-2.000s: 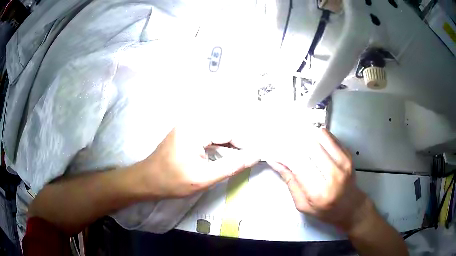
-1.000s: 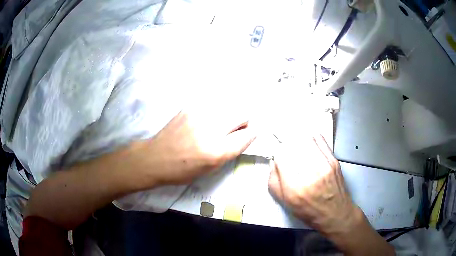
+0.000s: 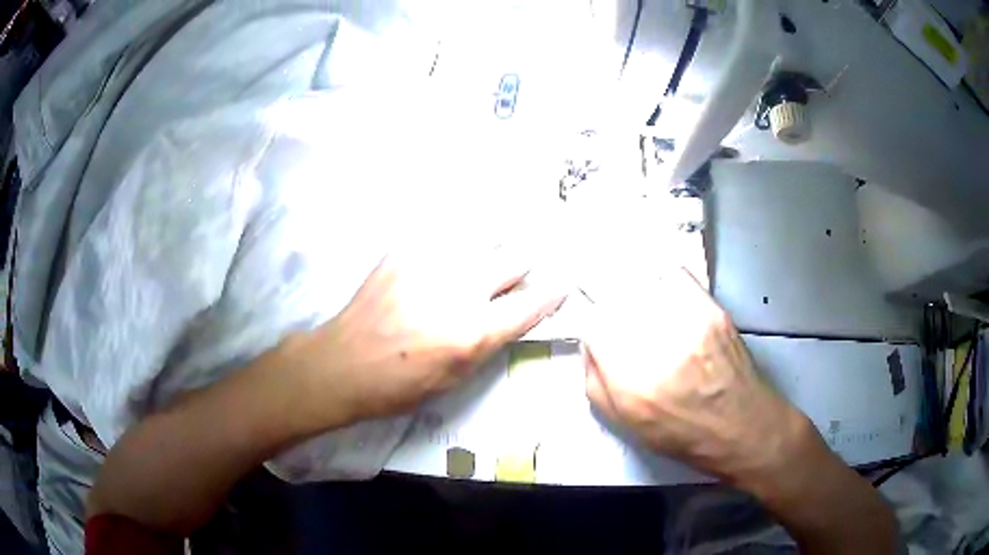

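A large pale grey-white garment (image 3: 195, 206) spreads over the left and middle, blown out to white under the lamp. My left hand (image 3: 418, 336) lies on the cloth at the centre, fingers pointing right, fingertips lost in glare. My right hand (image 3: 678, 363) lies to its right, also on the bright cloth, with its fingers bent and their tips washed out. The hands are a short gap apart. Whether the fingers pinch the cloth cannot be seen. The needle area is hidden by glare; small dark metal parts (image 3: 689, 186) show above my right hand.
The white machine head (image 3: 868, 184) with a cream ribbed knob (image 3: 790, 121) fills the upper right. Yellow tape (image 3: 517, 463) and a dark square (image 3: 461, 463) are on the table's front edge. Sticks and cables (image 3: 957, 401) cluster at the far right.
Since two seconds ago, my left hand has flattened onto the cloth and the gap under its thumb has narrowed. My right hand has moved slightly left. The camera view has also shifted.
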